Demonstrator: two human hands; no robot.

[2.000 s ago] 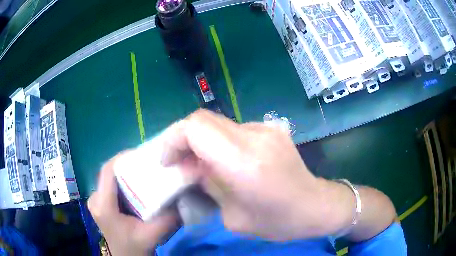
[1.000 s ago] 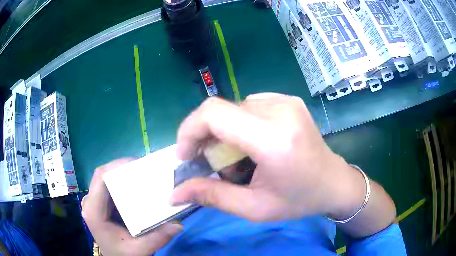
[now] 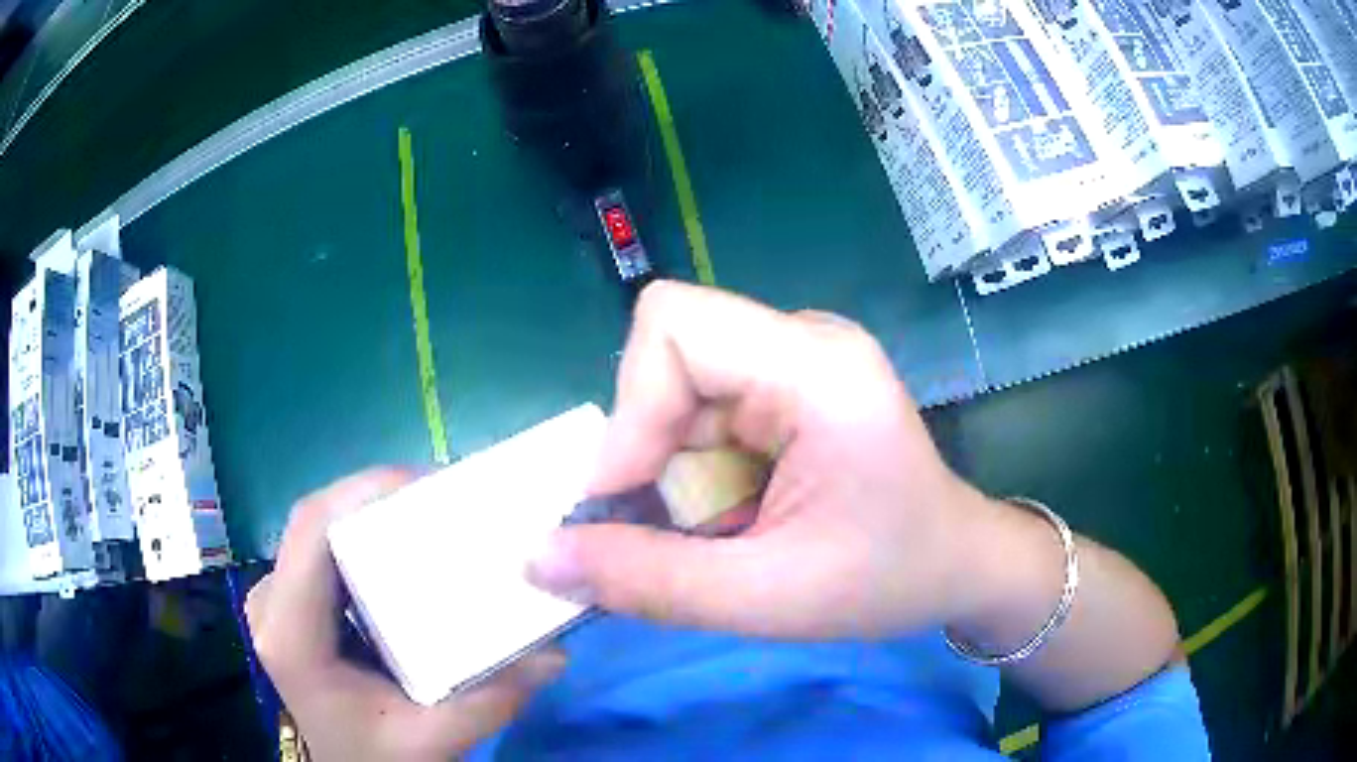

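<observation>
A retail box (image 3: 462,558) is held above my blue-clothed lap with its plain white end panel facing up. My left hand (image 3: 350,640) grips the box around its left and lower sides. My right hand (image 3: 789,491) is curled round the tan handle (image 3: 711,484) of a scraper blade. The grey blade (image 3: 603,511) is mostly hidden between thumb and forefinger, at the panel's right edge. The thumb tip lies at the panel's lower right. I cannot tell whether a sticker is on the panel.
A black hot air gun (image 3: 566,119) with a red switch lies at the bench's back middle, between yellow-green tape lines (image 3: 420,298). Right-hand boxes (image 3: 1042,134) with hang tabs stand at the upper right, left-hand boxes (image 3: 161,424) at the left. A wooden pallet (image 3: 1302,536) is at the far right.
My right hand first uncovered the white panel, then shifted slightly right with the blade. The box end has turned from tilted and blurred to facing the camera, still in my left hand.
</observation>
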